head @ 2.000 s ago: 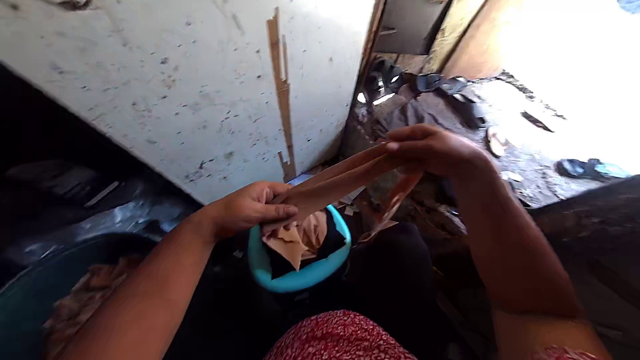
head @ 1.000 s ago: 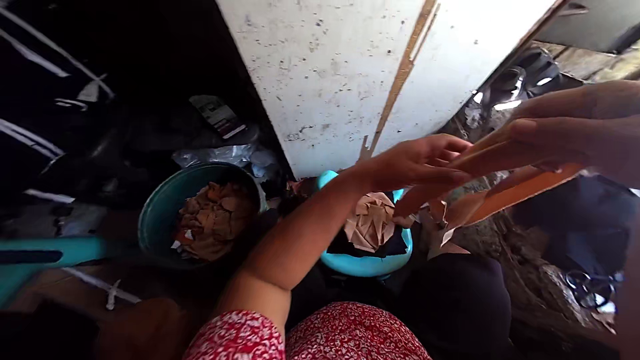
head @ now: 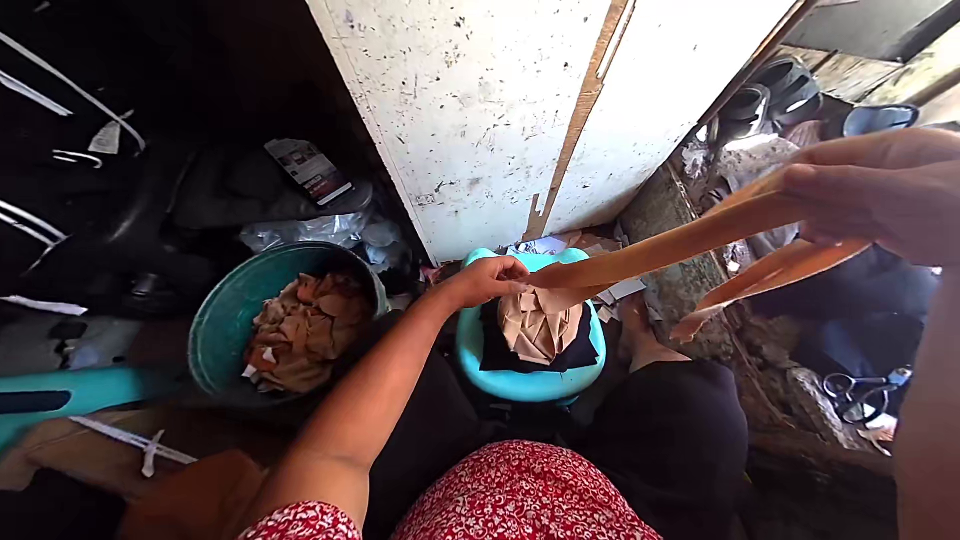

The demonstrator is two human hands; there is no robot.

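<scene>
A long tan strip of thin, flexible material stretches between my hands, above a turquoise plastic stool. My left hand pinches its lower left end, over the near side of a pile of tan cut pieces. That pile rests on black cloth on the stool seat. At the right, my right hand grips the strip higher up, and a folded tail of it hangs below that hand. Whether the strip is leather or fabric, I cannot tell.
Left of my legs stands a green bucket holding more tan scraps. A white, scuffed panel rises behind the stool. Scissors lie at the right. Clear plastic bags lie behind the bucket, and footwear is at the upper right.
Two seconds ago both hands were close together over the stool with the strip; now my right hand is farther right and the strip spans a wider gap. The view has swung left.
</scene>
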